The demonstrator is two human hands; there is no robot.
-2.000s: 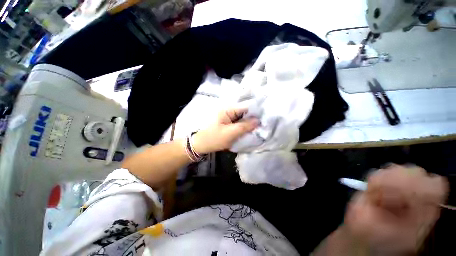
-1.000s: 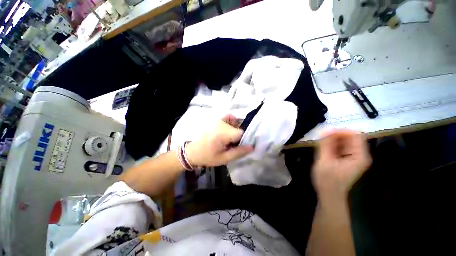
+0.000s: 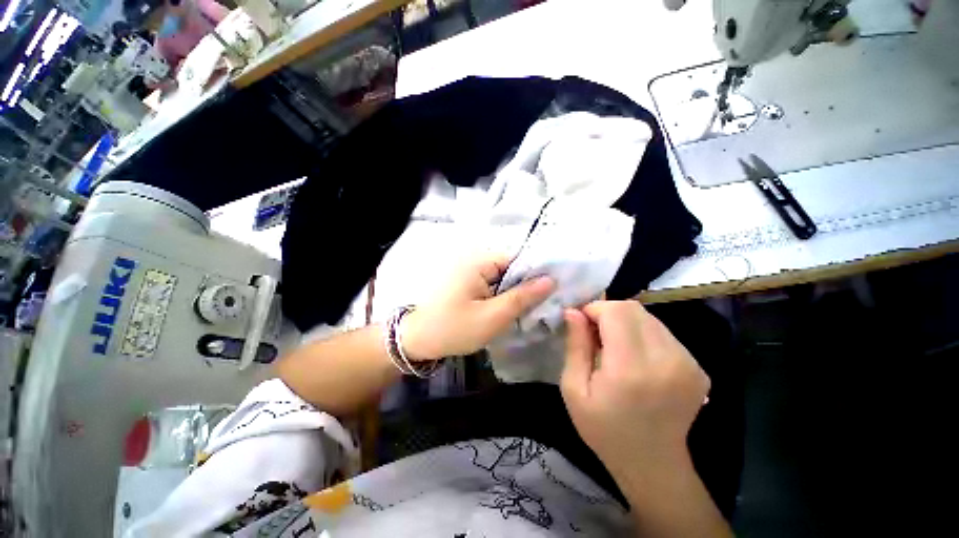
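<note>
The black garment (image 3: 368, 179) lies heaped on the white table. White lining (image 3: 584, 158) lies crumpled over it and hangs past the table's front edge. My left hand (image 3: 473, 310) pinches the white lining between thumb and fingers. My right hand (image 3: 631, 368) is beside it, its thumb and forefinger closed together at the lining's edge. What its fingertips pinch is too small to tell. The thread snips (image 3: 778, 197) lie on the table at the right, blades pointing away from me.
A sewing machine head (image 3: 773, 26) with needle and metal plate (image 3: 841, 105) stands at the far right. A JUKI machine head (image 3: 158, 294) is near left. A small dark rectangle (image 3: 276, 207) lies by the garment. The table's wooden edge (image 3: 810, 266) runs at front right. A person (image 3: 184, 32) is far left.
My right hand has moved left from the right side, in to the lining beside my left hand. My left hand still holds the lining. A fine thread now shows near the table's front edge.
</note>
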